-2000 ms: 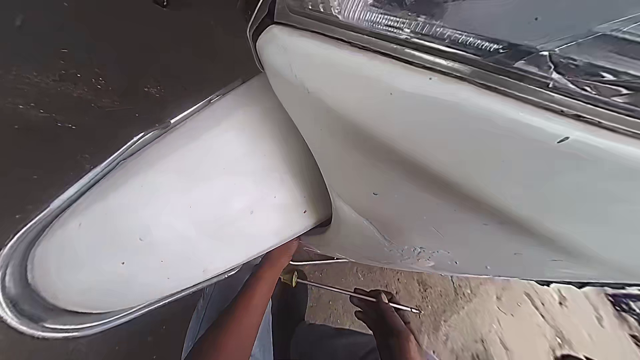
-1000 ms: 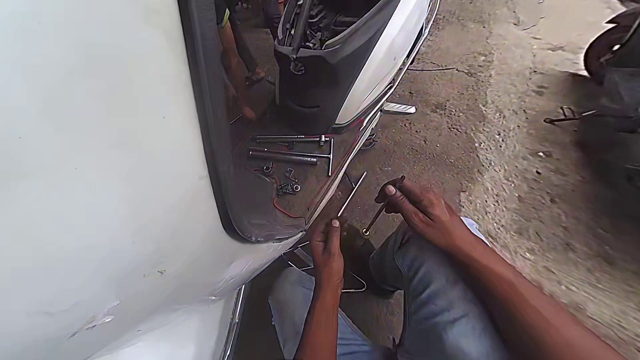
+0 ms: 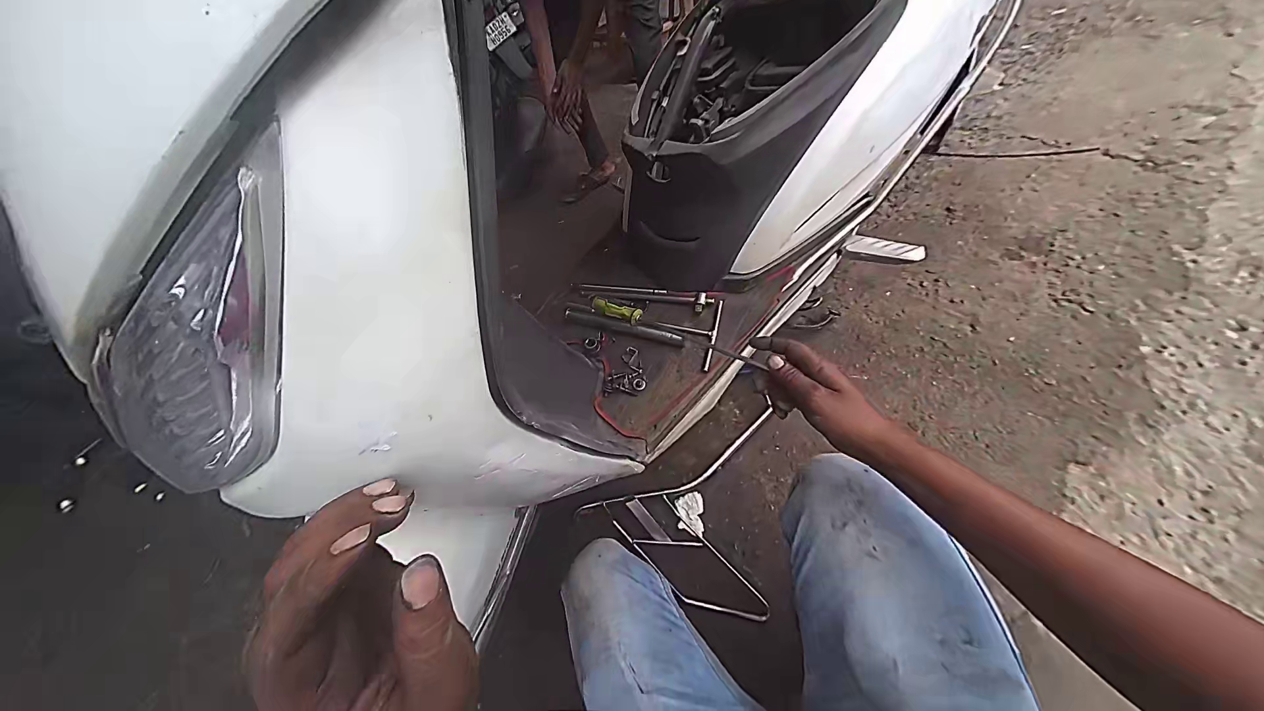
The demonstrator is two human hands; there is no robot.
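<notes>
My right hand (image 3: 815,390) grips the shaft end of a screwdriver, whose yellow-green handle (image 3: 617,310) lies over the scooter's footboard. Beneath and around that handle are a dark metal tube (image 3: 624,327), a T-handle wrench (image 3: 713,336) and a ratchet or long bar (image 3: 647,293). Several small metal fasteners (image 3: 627,375) are scattered just in front of them. Low in the view, my left hand (image 3: 360,602) is raised with its fingers curled apart and nothing in it, close to the white front panel (image 3: 380,247) of the scooter.
The clear lamp lens (image 3: 202,336) is at the left. The scooter's seat area gapes above a black panel (image 3: 681,207). A metal side guard (image 3: 716,604) juts out low beside my knees. Another person's hands (image 3: 567,94) show beyond the footboard, and rough ground (image 3: 1037,296) extends on the right.
The screwdriver has come over the footboard in my right hand. My left hand, lower and near a rod one second ago, has moved left and is empty. The view has shifted.
</notes>
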